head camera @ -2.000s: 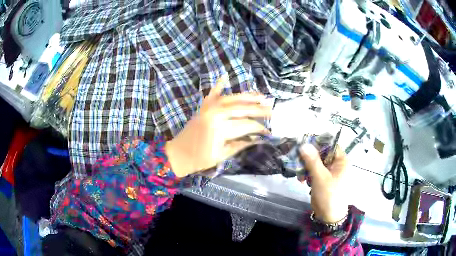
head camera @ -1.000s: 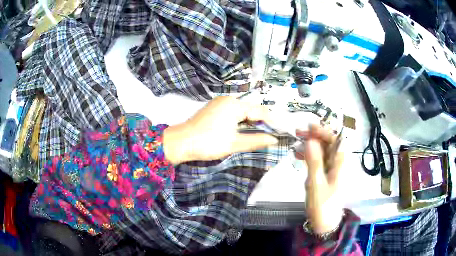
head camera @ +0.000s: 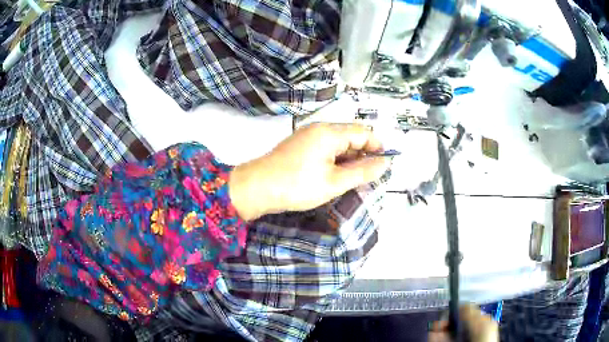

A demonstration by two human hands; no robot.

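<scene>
My left hand (head camera: 304, 170) is closed around an edge of the plaid shirt cloth (head camera: 294, 250), in front of the sewing machine's needle area. A small dark tip sticks out at its fingertips. The cloth runs under my hand and hangs over the table's front edge. My right hand (head camera: 471, 325) is low in the view, partly cut off by the bottom edge and blurred. It holds the long dark scissors (head camera: 451, 220), their handles hidden in the hand. The blades point up toward the machine, right of my left hand. The needle and presser foot are not clearly visible.
The white sewing machine (head camera: 400, 30) with a blue stripe stands at the back. More plaid cloth (head camera: 234, 53) lies behind and at far left. A brown-framed panel (head camera: 562, 234) sits at the right. A small silvery piece (head camera: 419, 195) lies below the needle area.
The scissors have left their place at the right and are now in my right hand, which has moved down and away from my left. My left hand still holds the cloth.
</scene>
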